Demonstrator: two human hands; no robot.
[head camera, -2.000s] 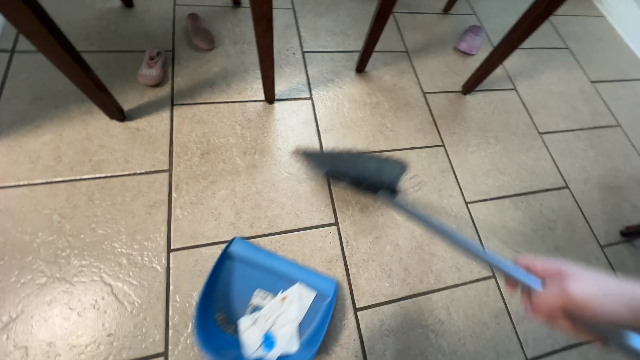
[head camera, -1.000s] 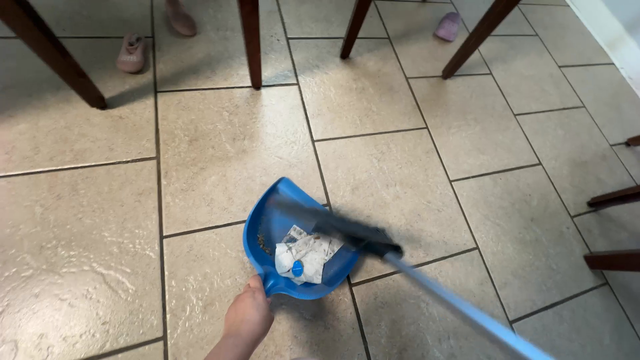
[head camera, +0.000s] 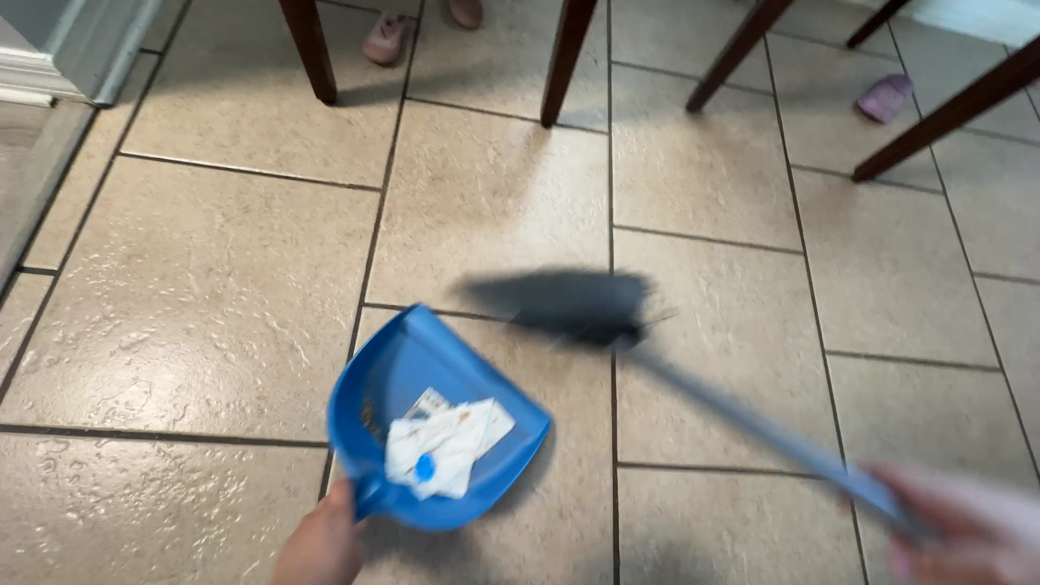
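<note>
My left hand (head camera: 323, 536) grips the short handle of a blue plastic dustpan (head camera: 443, 349) at the lower centre. Crumpled white paper (head camera: 443, 447), a small blue round piece (head camera: 426, 466) and dark crumbs (head camera: 370, 414) lie in the pan. On the right, my blurred right hand (head camera: 934, 520) is closed around the grey-blue handle (head camera: 747, 418) of a broom. Its dark bristle head (head camera: 569, 305) is just beyond the pan's front edge, to the upper right, apart from the pan; whether it touches the floor I cannot tell.
Dark wooden furniture legs (head camera: 569, 61) stand on the beige tiled floor (head camera: 487, 203) along the top. Pink shoes (head camera: 385, 39) lie between them at the upper left, a purple shoe (head camera: 886, 98) at the upper right. A white baseboard corner (head camera: 77, 61) is at the upper left.
One second ago the broom head was over the dustpan; now it is off it, toward the upper right. My right hand has come into view. The view has shifted left.
</note>
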